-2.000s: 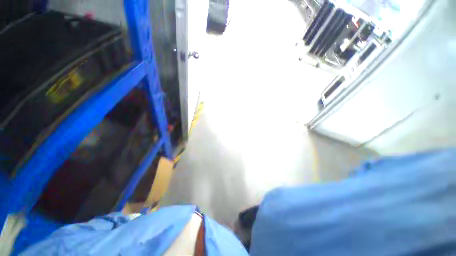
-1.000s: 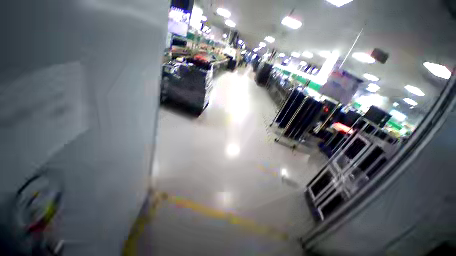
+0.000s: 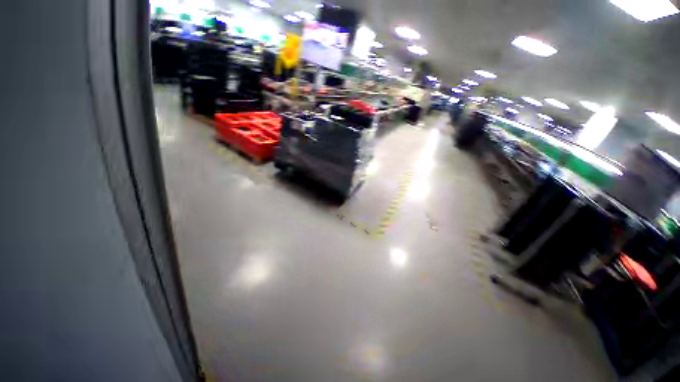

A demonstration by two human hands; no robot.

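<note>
Neither my left hand nor my right hand is in the picture. Nearest in front is a grey door edge or wall panel that fills the left side. Beyond it a dark, boxy cart or wrapped stack stands on the pale floor. A red-orange slatted crate or pallet lies on the floor to its left. At the right stands a wheeled rack with upright black panels. The picture is tilted and blurred.
The glossy grey floor has yellow-black tape lines near the dark cart and the rack. A red-orange item shows at the far right among dark things. Benches line both sides of a long aisle. Ceiling lights hang above.
The view has swung up from the blue shelf and my blue smock, and moved forward to the doorway. The red-orange crate now shows, and the wheeled rack looks nearer.
</note>
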